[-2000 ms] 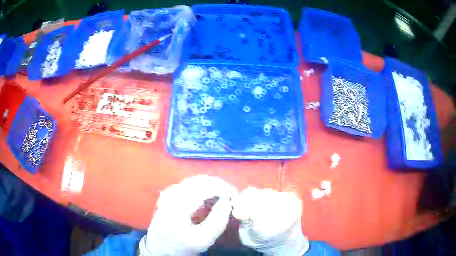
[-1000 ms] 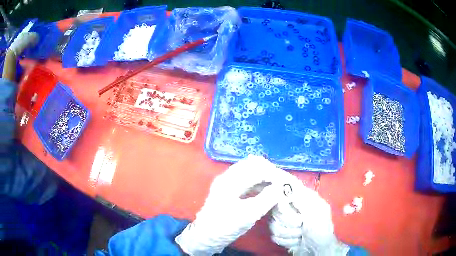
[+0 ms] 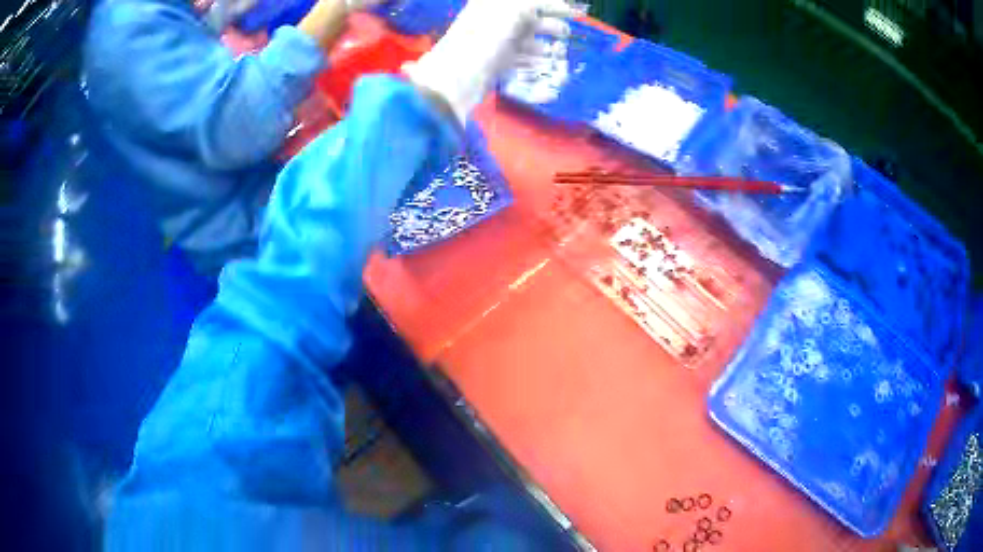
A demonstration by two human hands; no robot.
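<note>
My left hand, in a white glove, reaches out at the top centre. Its blurred fingertips are over or beside a blue bin holding white parts; whether they hold anything cannot be told. My blue sleeve crosses the left of the view, beside a blue bin of silver-and-dark pieces. Several dark O-rings lie loose on the red table at the bottom edge. My right hand is out of the picture.
A coworker's blue sleeve and hand are at upper left by a red bin. A red-handled stick lies near a clear flat tray. The large blue tray of pale rings is at right.
My view has swung left. My left hand has left my right hand and stretched out to the far-left bins. My right hand has gone out of view. The O-rings on the table have come into view.
</note>
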